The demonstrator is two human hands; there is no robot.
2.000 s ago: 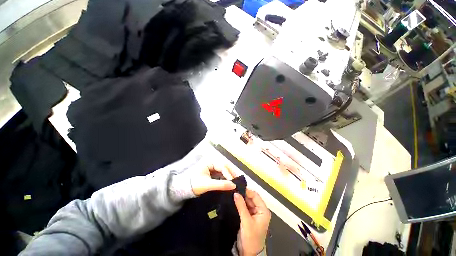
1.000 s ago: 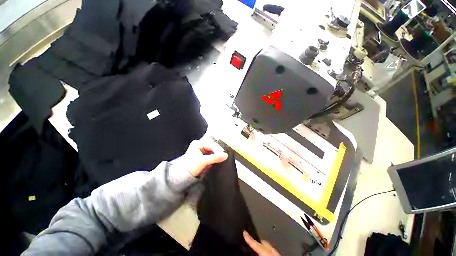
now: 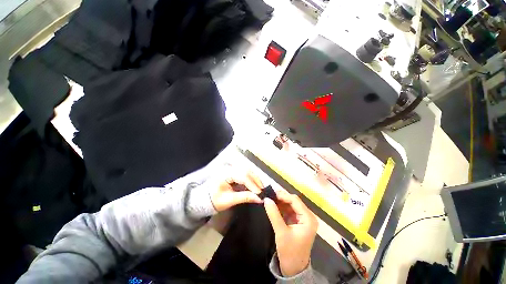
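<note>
A black fabric panel (image 3: 244, 244) hangs at the table edge and over the lap. A small dark fold of it (image 3: 268, 193) is pinched between the fingertips of both hands. My left hand (image 3: 238, 194) grips the fold from the left with thumb and fingers. My right hand (image 3: 294, 224) grips it from the right. The fingers hide part of the fold. The hands are below and left of the grey sewing machine head (image 3: 333, 94), in front of the plate's yellow-taped edge (image 3: 299, 191).
A black cut piece with a white label (image 3: 150, 133) lies left of the machine, with more black layers (image 3: 105, 39) behind. Orange-handled snips (image 3: 355, 260) lie at the plate's near corner. A screen (image 3: 480, 211) and a black cloth pile (image 3: 430, 273) are at the right.
My right hand has come up from the lower edge to meet my left hand at a small fold. The panel, stretched downward a second ago, is now bunched at the fingertips. The view has shifted slightly.
</note>
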